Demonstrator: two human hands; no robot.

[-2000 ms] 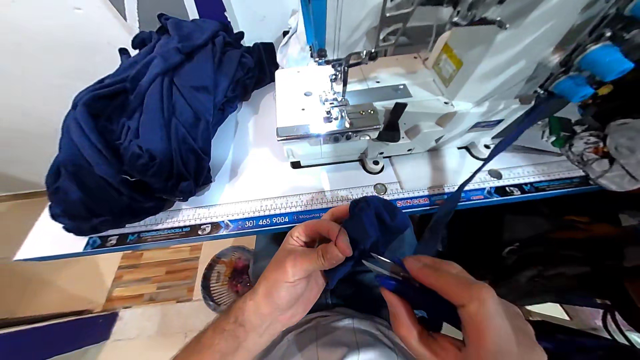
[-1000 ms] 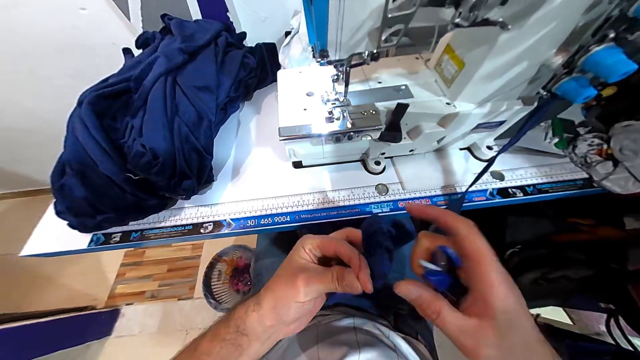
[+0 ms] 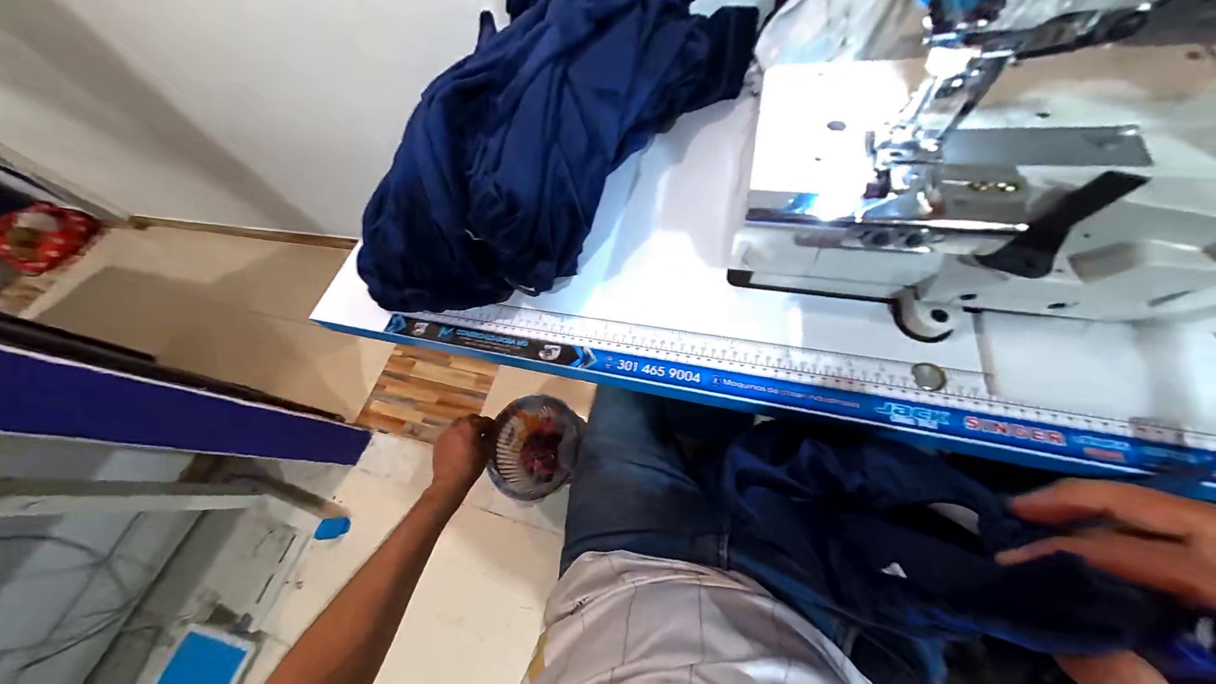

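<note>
My left hand (image 3: 461, 454) reaches down at the left rim of a round clear plastic container (image 3: 537, 448) that has reddish scraps inside. Its fingertips are too small and dark to read. Navy cloth (image 3: 855, 513) lies over my lap in loose folds, under the table's front edge. At the right edge of the view, my right hand (image 3: 1121, 546) has this cloth between its fingers and thumb, with part of the hand out of frame. A blue object, partly hidden, shows by it in the bottom right corner.
A heap of navy fabric (image 3: 532, 152) rests on the white table's left end. An industrial sewing machine (image 3: 883, 199), its lamp lit, stands right of it. A ruler strip (image 3: 760, 356) and a coin-like disc (image 3: 928, 376) lie along the front edge. A purple-blue panel (image 3: 171, 404) is at left.
My left hand has left the cloth and moved left and down to the container. My right hand has moved right. The blue-handled tool seen earlier is not clearly visible. The view has swung left.
</note>
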